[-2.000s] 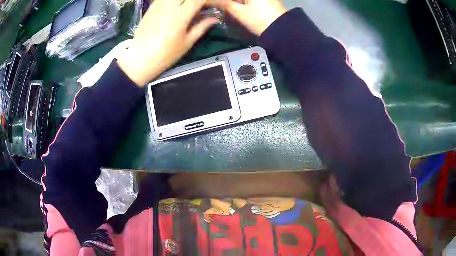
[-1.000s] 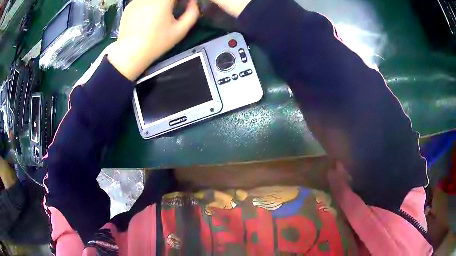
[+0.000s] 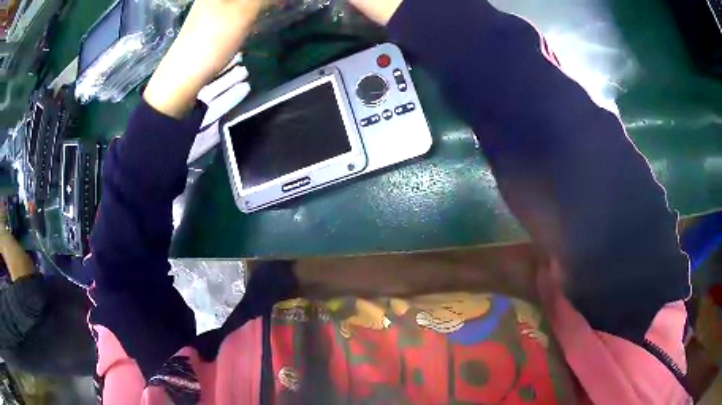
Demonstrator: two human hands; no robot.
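Note:
A silver video speaker (image 3: pixel 328 130) lies face up and slightly tilted on the green bench, dark screen left, dial and red button right. My left hand (image 3: pixel 214 32) is above its upper left, cut off by the top edge; its fingers are out of the picture. My right hand (image 3: pixel 374 8) shows only as a small part at the top edge, above the speaker. What either hand holds is hidden. Some clear crinkled plastic (image 3: pixel 317 9) shows between the hands at the top edge.
A white work glove (image 3: pixel 222 99) lies left of the speaker. Film-wrapped screen units (image 3: pixel 119 59) are at upper left, stacked speaker housings (image 3: pixel 70 186) at left. A hazy plastic sheet (image 3: pixel 574 55) lies right. Crumpled clear wrap (image 3: pixel 210 293) is below the bench edge. Another person's arm (image 3: pixel 14 253) shows far left.
My left hand has moved up and left, uncovering more of the white glove. My right hand has moved mostly out of the top edge. The other person's arm has come into view.

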